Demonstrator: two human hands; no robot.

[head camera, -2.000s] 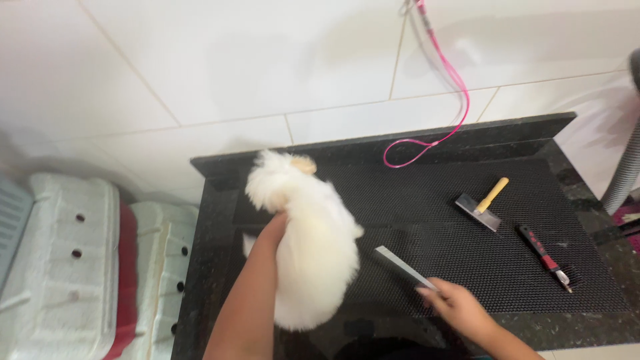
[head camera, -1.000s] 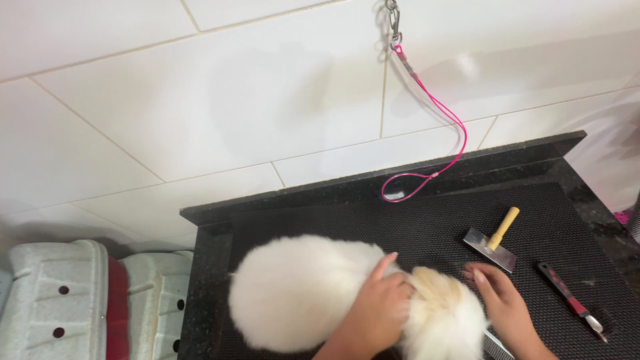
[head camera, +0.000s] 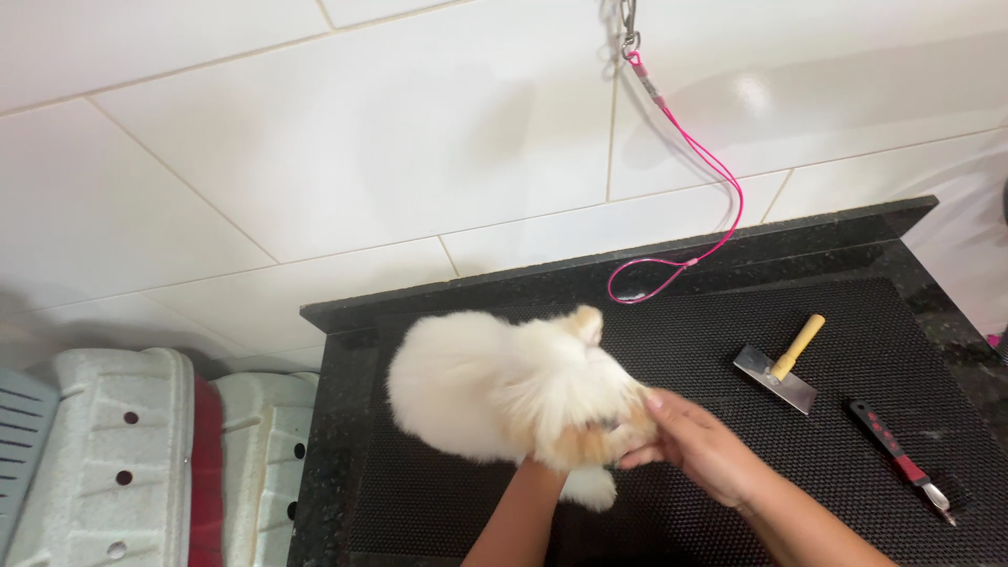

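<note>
A small fluffy white dog [head camera: 472, 378] with tan patches on its ears and face is on the black textured mat [head camera: 709, 315], its head toward the right. My right hand [head camera: 693, 441] touches the dog's muzzle, thumb on top and fingers below. My left hand is hidden under the dog's head and chest; only the wrist and forearm [head camera: 524, 504] show. To the right lie a slicker brush [head camera: 776, 378] with a wooden handle and a grooming tool with a black and red handle [head camera: 894, 445].
A pink cable grooming loop [head camera: 740, 197] hangs from a metal clip in front of the tiled wall. The black stone counter has a raised back edge [head camera: 488, 283]. Pale plastic pet carriers [head camera: 118, 472] stand at the left.
The metal comb in my right hand two seconds ago is no longer seen. My left hand has gone from on top of the dog to under its head. My right hand has moved onto the muzzle.
</note>
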